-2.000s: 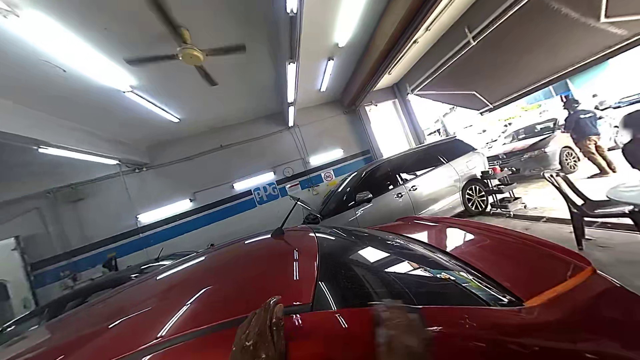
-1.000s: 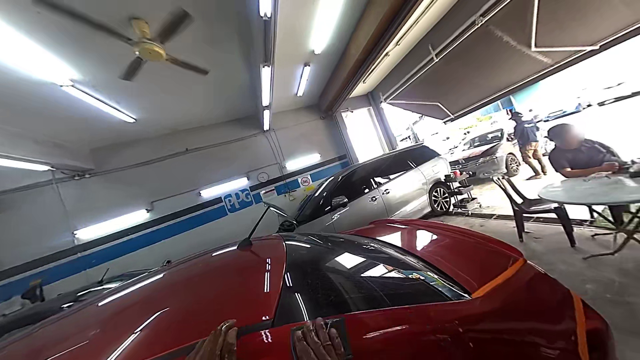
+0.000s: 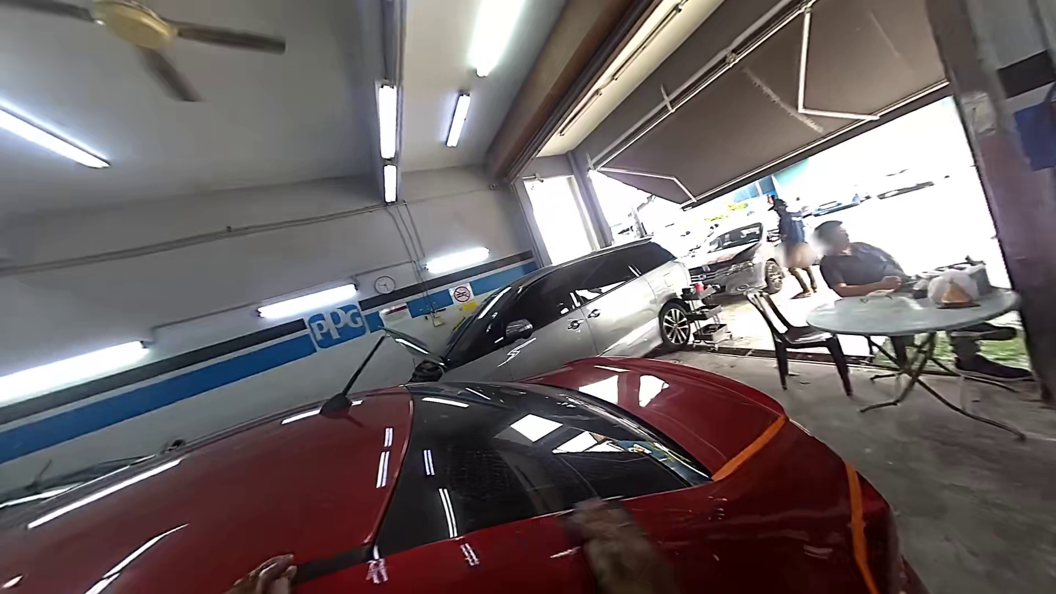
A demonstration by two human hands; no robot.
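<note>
A red car fills the lower view, its roof (image 3: 247, 478) to the left and its dark rear window (image 3: 511, 462) in the middle. My left hand (image 3: 268, 575) is at the roof's side edge, beside a black strip (image 3: 330, 563); whether it grips anything is unclear. My right hand (image 3: 619, 549), blurred, is over the red panel below the rear window's corner, with something dark near its fingers that I cannot make out. Orange tape (image 3: 751, 448) crosses the panel by the boot lid (image 3: 676, 404), and another orange strip (image 3: 860, 528) runs down the rear.
A silver car (image 3: 569, 318) stands beyond the red one. To the right are a black plastic chair (image 3: 799, 338), a round table (image 3: 874, 315) with items on it, and a seated person (image 3: 862, 264). Another person (image 3: 794, 243) stands outside. A roof antenna (image 3: 355, 375) sticks up.
My right hand has moved right, away from my left hand, along the car's side below the rear window. The view has shifted right, showing more of the table and the seated person.
</note>
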